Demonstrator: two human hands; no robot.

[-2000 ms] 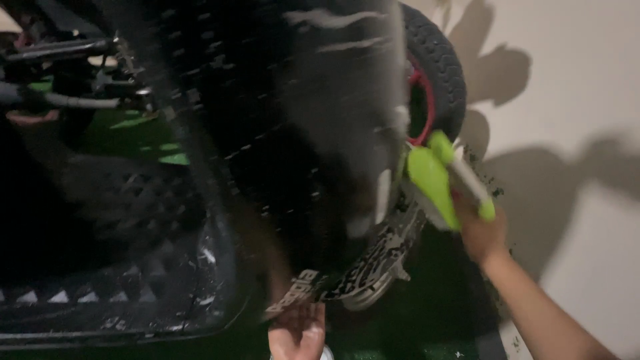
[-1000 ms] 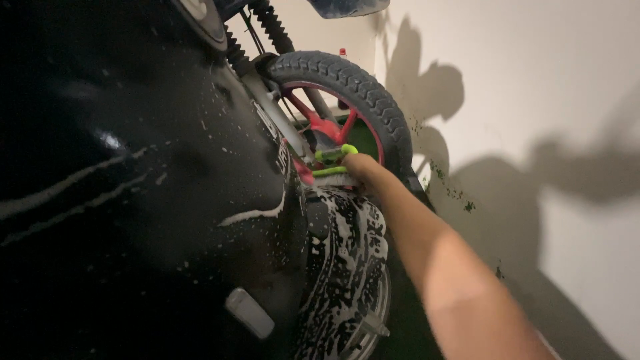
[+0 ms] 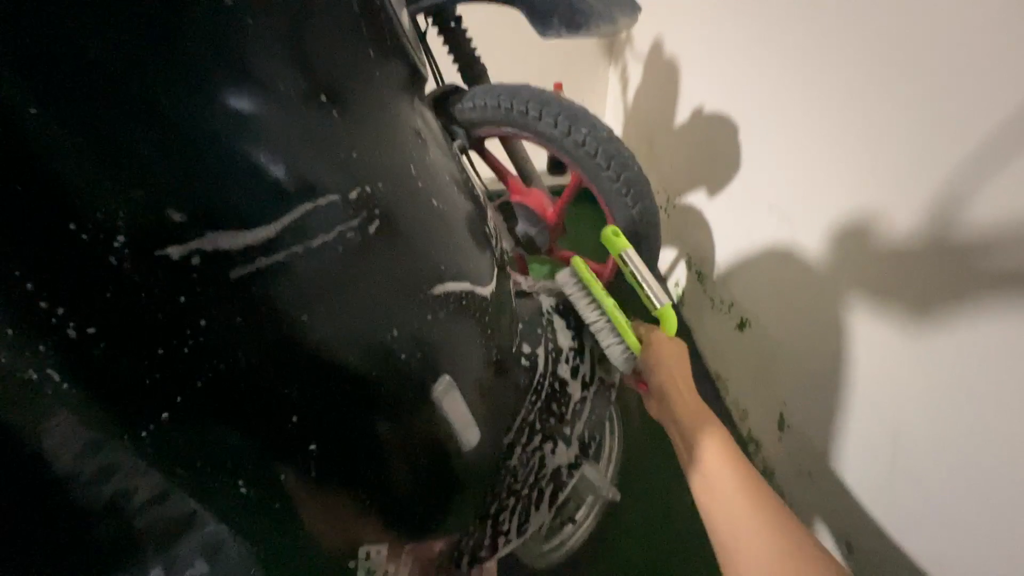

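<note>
My right hand [image 3: 664, 372] grips one end of a green scrub brush [image 3: 606, 310] with white bristles. Its bristles face left, toward the foam-streaked front part [image 3: 552, 400] of a black vehicle body [image 3: 320, 320]. Behind the brush is a wheel with a black treaded tire [image 3: 592, 136] and red spokes [image 3: 532, 196]. White suds streak the glossy black panel, and a small pale rectangular piece [image 3: 456, 412] sits on it. My left hand cannot be made out; a dim skin-toned patch shows low on the dark panel.
A pale wall [image 3: 920, 200] with shadows on it stands at the right, close to the tire. A ribbed black fork boot [image 3: 460, 48] and a dark fender [image 3: 580, 16] are at the top. Dark green floor [image 3: 656, 496] shows below my right arm.
The view has shifted toward the wheel. My right hand, still holding the brush, has drawn back from beside the wheel hub. My left hand, visible at the bottom two seconds ago, is out of sight.
</note>
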